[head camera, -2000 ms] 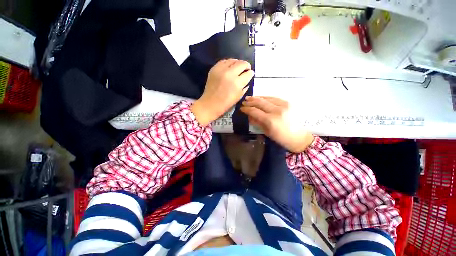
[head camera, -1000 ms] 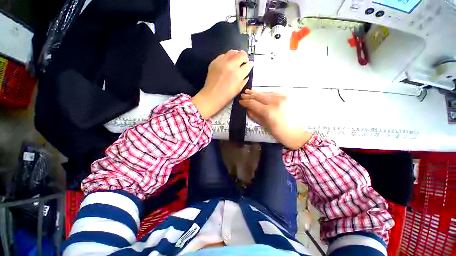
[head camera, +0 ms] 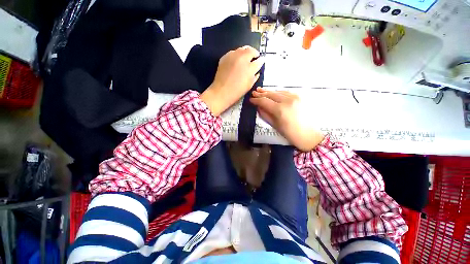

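Observation:
A black strip (head camera: 247,121) runs from the presser foot area (head camera: 264,40) down over the table's front edge. A wider black fabric piece (head camera: 227,35) lies left of the needle. My left hand (head camera: 238,72) presses on the fabric edge just below the presser foot, its fingertips curled on it. My right hand (head camera: 281,111) lies flatter and lower, its fingertips touching the strip's right edge. Whether the fingers pinch the cloth is hidden. The white sewing machine (head camera: 412,31) stands at the top right with a lit display.
A large black fabric heap (head camera: 93,87) hangs off the table's left side. An orange-red tab (head camera: 311,37) and red-handled snips (head camera: 377,49) lie right of the needle. A thread (head camera: 355,95) lies on the white table (head camera: 319,121). Red crates (head camera: 448,206) stand below.
The wider black piece and strip have shifted slightly under the left hand, which sits nearer the presser foot than two seconds ago. The right hand stays beside the strip. The view has shifted slightly.

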